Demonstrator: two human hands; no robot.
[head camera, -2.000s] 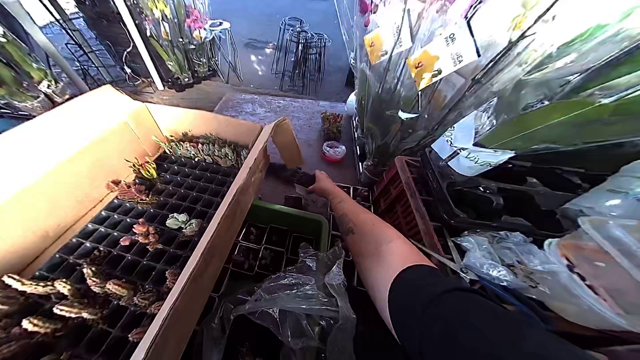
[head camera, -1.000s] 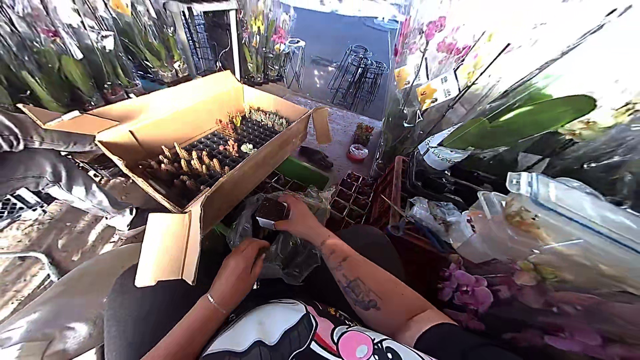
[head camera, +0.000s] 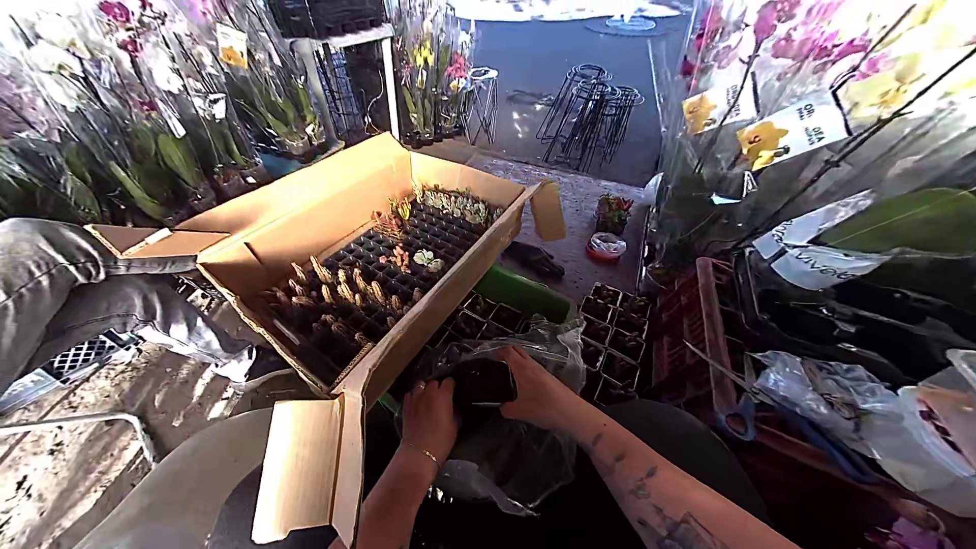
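Note:
My right hand (head camera: 534, 387) holds a small black plastic pot (head camera: 486, 381) by its right side, over a clear plastic bag (head camera: 526, 465) in my lap. On the pot's left is my left hand (head camera: 429, 418), its fingers in the dark mouth of the bag; what they grip is hidden. Left of both hands, a cardboard box (head camera: 305, 179) holds a black plug tray (head camera: 366, 252) with small cacti (head camera: 347, 286) and succulents (head camera: 427, 261). Just beyond the bag lie a green tray (head camera: 526, 291) and small square pots (head camera: 616, 339).
A dark glove (head camera: 536, 259), a potted plant (head camera: 612, 212) and a red-rimmed tub (head camera: 606, 246) lie ahead. To the right are a red plastic crate (head camera: 713, 320) and blue-handled scissors (head camera: 736, 418). Wrapped orchids (head camera: 801, 137) stand both sides. A person's jeans-clad leg (head camera: 114, 305) is at left.
My right hand, stretched forward beside the glove two seconds ago, is back over the bag with a black pot. Both hands have stayed together at the bag since one second ago.

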